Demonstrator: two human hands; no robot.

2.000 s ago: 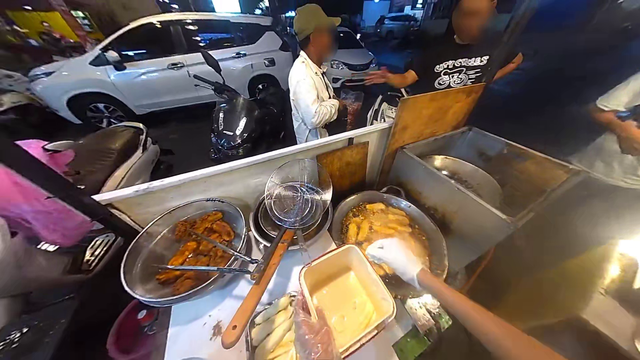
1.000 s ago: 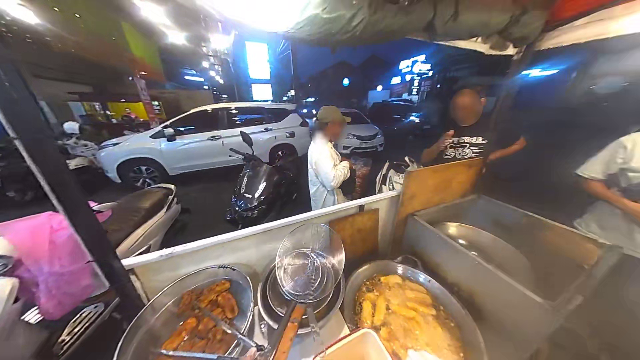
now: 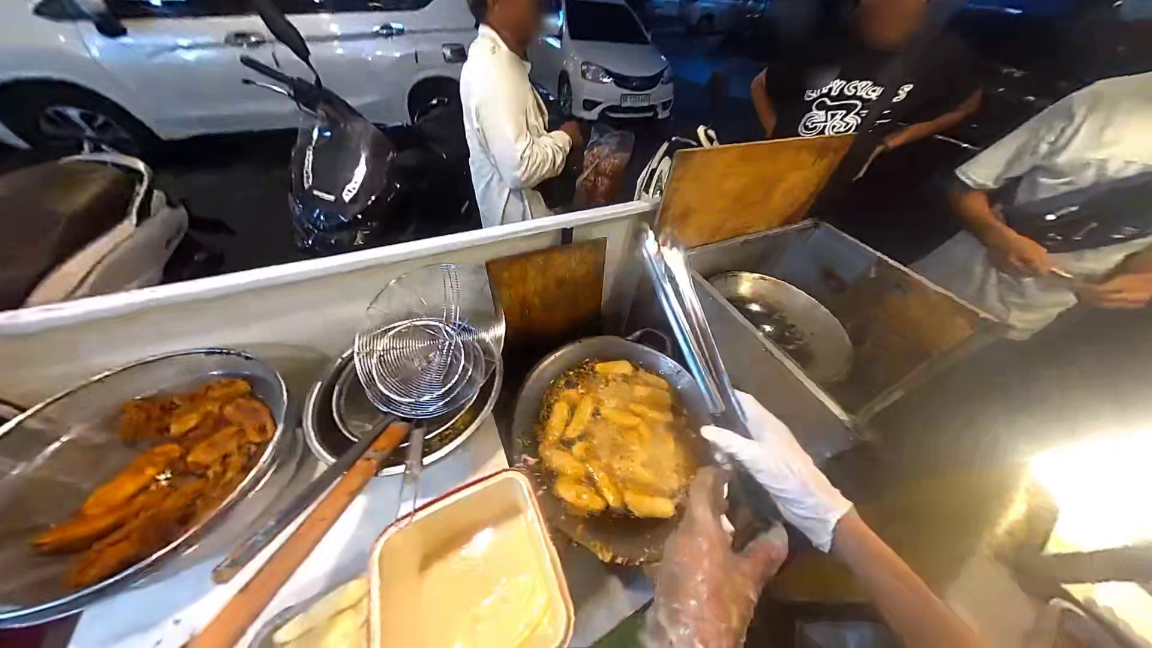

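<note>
My right hand, in a white glove, holds metal tongs by their dark handle; their tips point up and away. My left hand, in a clear plastic glove, is at the lower end of the handle; whether it grips is unclear. Just left of both hands, yellow pieces of food fry in bubbling oil in a round pan. A rectangular container of pale batter stands nearer. Browned fried pieces lie in a large metal bowl at left. Wire skimmers rest over round pots.
Beyond the pan runs a raised metal edge with a wooden board. A metal bin with a round pan stands at right. Several people are beyond the stall, near a motorcycle and cars.
The tongs, which lay across the bowl of browned pieces, are now in my right hand. Both hands are in view over the frying pan's right side; one second ago neither was. The view has tilted down again.
</note>
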